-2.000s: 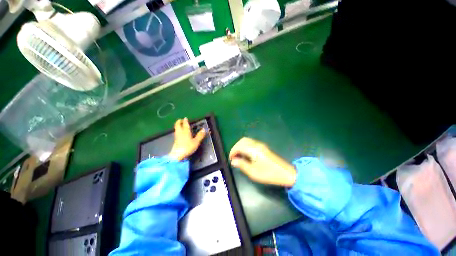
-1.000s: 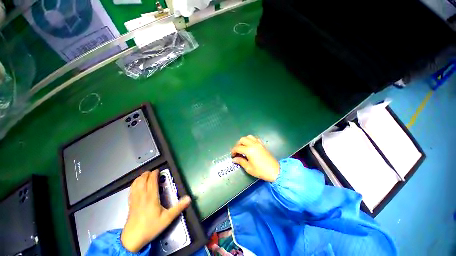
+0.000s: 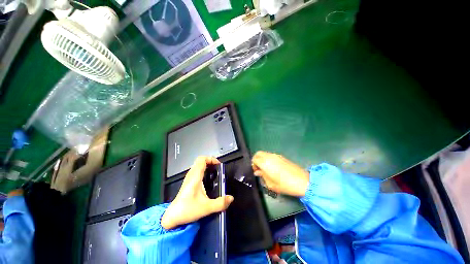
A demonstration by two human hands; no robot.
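My left hand (image 3: 198, 198) grips a tablet (image 3: 222, 227) by its camera end and holds it tilted up on edge over the near pocket of the black foam tray (image 3: 252, 221). Another silver-grey tablet (image 3: 201, 142) lies flat in the far pocket, camera rings at its upper right corner. My right hand (image 3: 281, 174) is beside the tray's right edge, fingertips pinched together; whether they hold a small part cannot be told. A faint clear film (image 3: 282, 124) and small dark parts (image 3: 361, 153) lie on the green bench.
A second foam tray (image 3: 111, 211) with tablets stands at left. Behind are a white fan (image 3: 82, 50), a clear plastic bag (image 3: 247, 54) and brown cardboard (image 3: 82, 162). A large black stack (image 3: 412, 62) is at right, pinkish sheets (image 3: 449, 180) lower right. Another person's blue sleeve (image 3: 18, 227) shows far left.
My left hand has lifted the near tablet from lying flat to standing on edge. My right hand has moved from the small parts to beside the tray. The view has swung left.
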